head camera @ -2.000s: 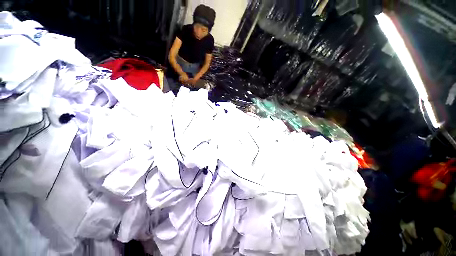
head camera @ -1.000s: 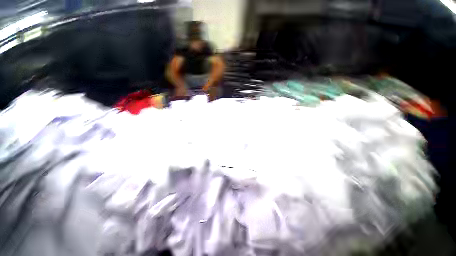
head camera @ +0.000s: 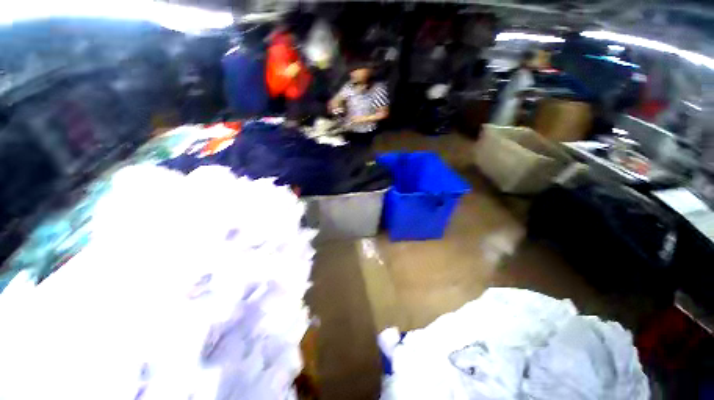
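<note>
Neither of my hands is in the picture. A large, bright heap of white garments [head camera: 211,266] fills the left and lower left. A second, smaller white heap [head camera: 524,344] lies at the lower right, with a bit of blue at its left edge that may be a bin's rim. The view is blurred, and single garments in the heaps are hard to tell apart.
A blue plastic bin [head camera: 419,211] and a pale bin [head camera: 344,215] stand on the brown floor [head camera: 423,273] beyond. Dark cloth [head camera: 290,160] is heaped behind the white. A person in a striped top [head camera: 364,105] is behind it. A beige bin [head camera: 517,160] stands further right.
The view has swung to the right. The seated person in black and the red cloth have left the picture; the bins, floor, second white heap and striped-top person have come in.
</note>
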